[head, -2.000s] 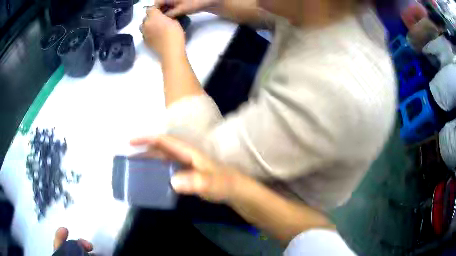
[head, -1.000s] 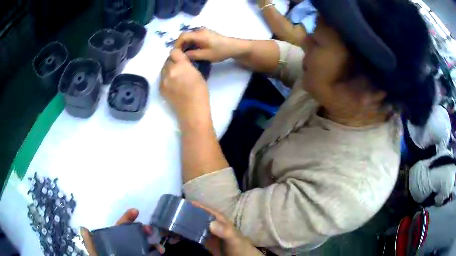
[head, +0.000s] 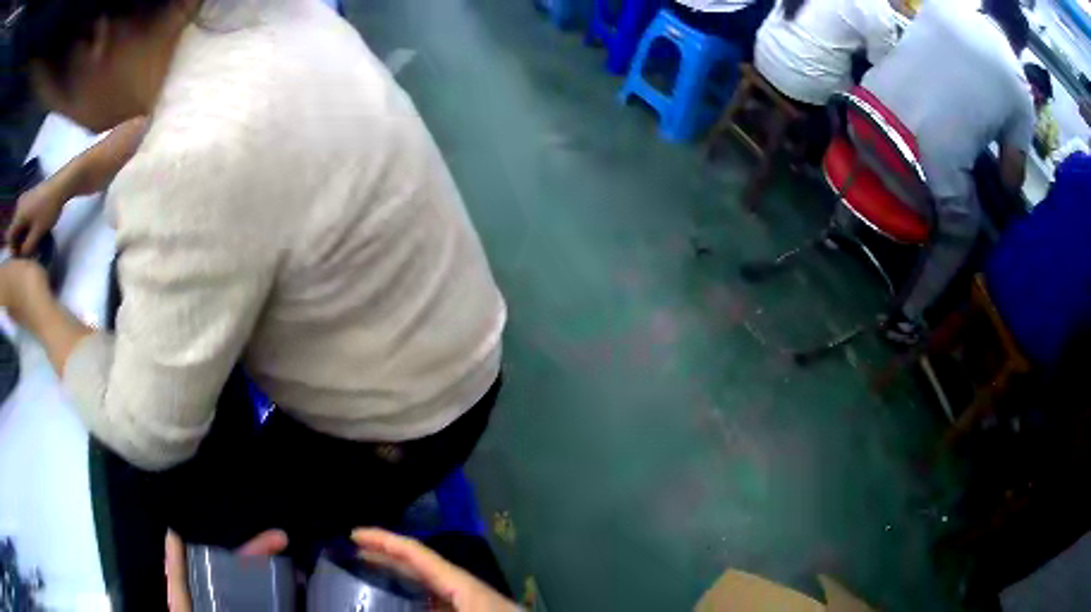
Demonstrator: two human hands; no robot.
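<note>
Two dark grey plastic housings show at the bottom edge, side by side and partly cut off by the frame. My left hand [head: 177, 574] is around the left housing [head: 243, 581], with fingers at its side and top. My right hand [head: 437, 571] is on the right housing [head: 349, 588], fingers stretched over its upper side. The lower parts of both hands and housings are out of the picture.
A person in a beige top [head: 299, 227] sits close on the left at the white bench [head: 42, 478]. Small black fittings [head: 17, 583] lie on it. Cardboard flaps [head: 766, 593] stand at bottom right. Beyond are green floor, a blue stool [head: 680, 74], a red chair [head: 879, 179] and seated people.
The view has swung right, from the bench to the floor. Both hands still hold housings, now lower in the picture. The cardboard flaps have come into view.
</note>
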